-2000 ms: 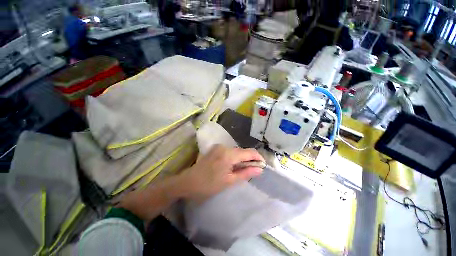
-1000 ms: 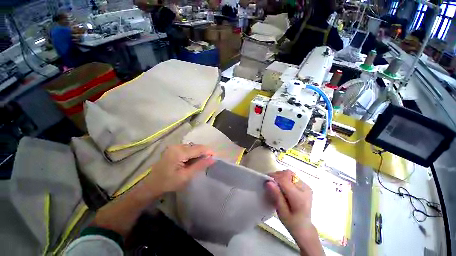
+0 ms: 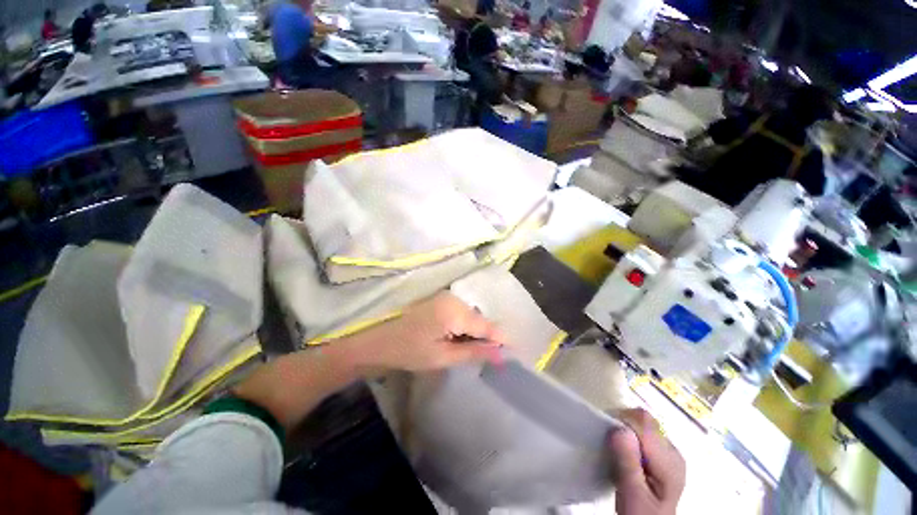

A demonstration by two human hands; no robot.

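The beige-grey fabric workpiece (image 3: 513, 433) is held stretched between my two hands, in front of and to the left of the white sewing machine head (image 3: 689, 317). My left hand (image 3: 442, 337) pinches its upper left edge. My right hand (image 3: 649, 463) grips its right corner, with the thumb on top; the wrist is cut off by the lower edge. A darker folded strip runs along the top edge between the hands. The fabric is slightly blurred, and its lower part is cut off by the picture's edge. The needle area is hard to make out.
Stacked beige pieces with yellow edges (image 3: 422, 206) lie left of the machine. More folded pieces (image 3: 191, 292) hang at the far left. A red-banded bin (image 3: 300, 136) stands behind them. A dark screen (image 3: 885, 412) is cut off at the right. Other people and machines are behind.
The view has turned left, so the machine and stacks show farther right. My right hand has come in since the first frame and holds the fabric's right corner. The fabric stays stretched between both hands.
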